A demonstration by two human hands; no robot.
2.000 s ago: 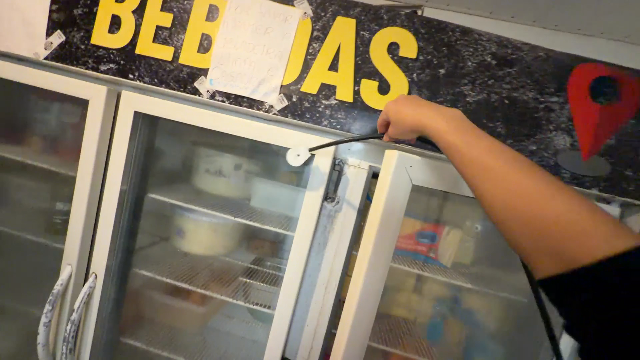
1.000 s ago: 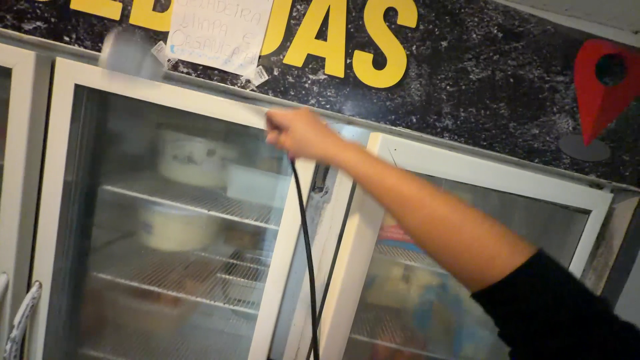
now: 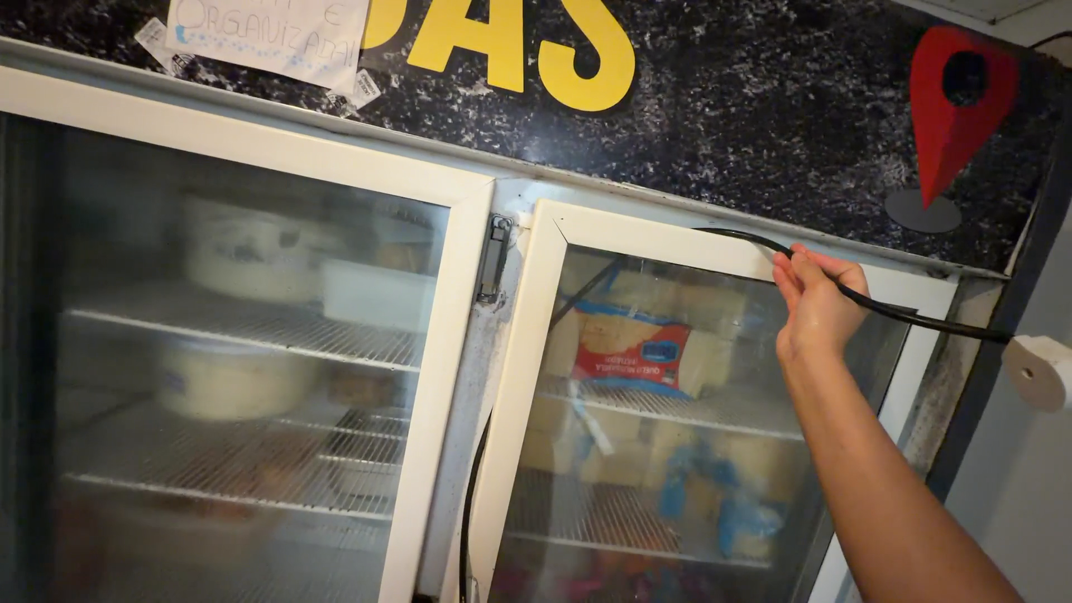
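My right hand (image 3: 821, 293) is raised at the top of the right glass fridge door (image 3: 687, 239), its fingers closed around a black cable (image 3: 930, 320). To the right of the hand, the cable runs to a white, thick, round piece with a small hole (image 3: 1038, 373), beside the fridge's edge. Left of my fingers the cable lies along the top of the door frame. A black cable stretch (image 3: 471, 502) also runs down between the two doors. My left hand is out of view.
The left glass door (image 3: 402, 536) stands beside the right one, with a metal latch (image 3: 495, 260) between them. Wire shelves inside hold tubs and packaged food (image 3: 632, 350). Above is a dark sign panel (image 3: 737, 126) with yellow letters, a taped paper (image 3: 268, 38) and a red pin shape (image 3: 959, 109).
My right hand has moved right along the top of the fridge with the cable. The white round piece, left of the hand two seconds ago, is now on its right.
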